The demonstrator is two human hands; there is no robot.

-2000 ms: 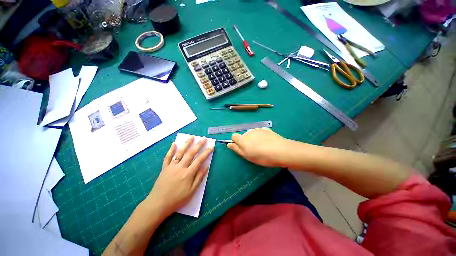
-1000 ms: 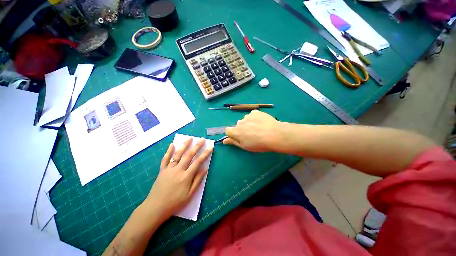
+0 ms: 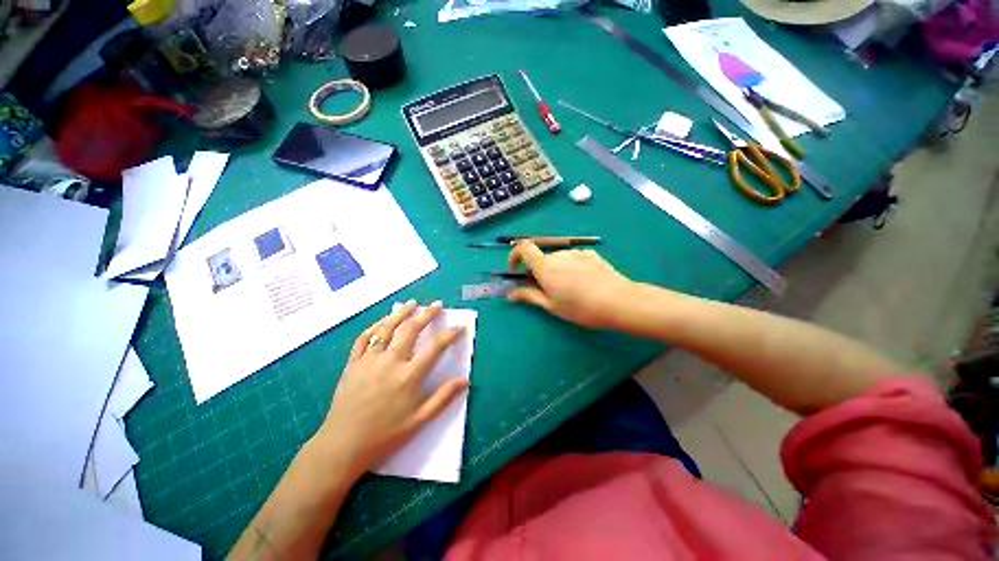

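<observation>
A white card (image 3: 451, 438) lies on the green cutting mat near its front edge. My left hand (image 3: 400, 378) lies flat on the card with fingers spread, pressing on it, not gripping it. My right hand (image 3: 564, 285) is to the right, off the card, over a short steel ruler (image 3: 482, 292). A thin dark tool, which looks like the utility knife (image 3: 506, 275), sticks out to the left from between its thumb and forefinger. Most of the knife and the ruler's right part are hidden by the hand. A pencil and awl (image 3: 564, 241) lie just above the right hand.
A printed sheet (image 3: 241, 329) and card offcuts (image 3: 66, 373) lie left. A smartphone (image 3: 334, 155), tape roll (image 3: 340, 101) and calculator (image 3: 482, 153) lie behind. An eraser-like lump (image 3: 581, 194), red-handled tool (image 3: 548, 118), long steel ruler (image 3: 685, 217) and scissors (image 3: 764, 173) lie right.
My right hand and the knife have moved up and away from the card's top right corner. The card has turned slightly under my left hand.
</observation>
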